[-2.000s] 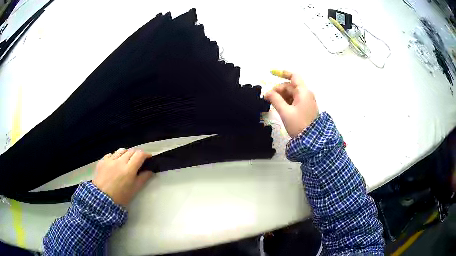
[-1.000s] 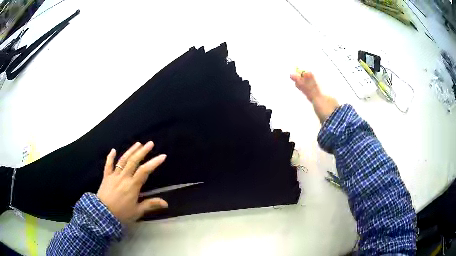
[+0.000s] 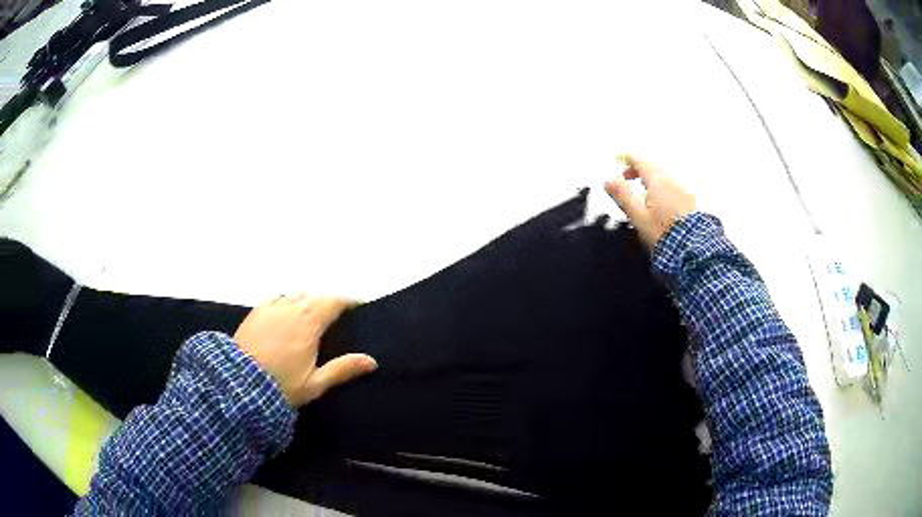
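The black fabric straps [image 3: 485, 343] lie fanned out on the white table, their jagged ends at the right, partly hidden by my right sleeve. A thin white bundle tie [image 3: 64, 319] circles the narrow part at the left. My left hand [image 3: 303, 345] lies on the upper edge of the straps, thumb apart, pressing on them. My right hand [image 3: 652, 197] is just beyond the upper corner of the jagged ends, thumb and fingers curled near each other, with a yellow finger cot [image 3: 625, 160] on a fingertip. Whether it pinches a thread cannot be seen.
A white power strip [image 3: 845, 318], a black adapter [image 3: 871, 307] and a yellow-handled tool [image 3: 869, 353] lie at the right. More black straps [image 3: 187, 27] lie at the top left. Yellow pieces [image 3: 859, 96] lie at the top right. The white table [image 3: 404, 131] curves around.
The view has shifted, showing more of the tie and power strip. My left hand has moved to the upper edge of the straps. My right hand has moved from the lower ends to the upper corner.
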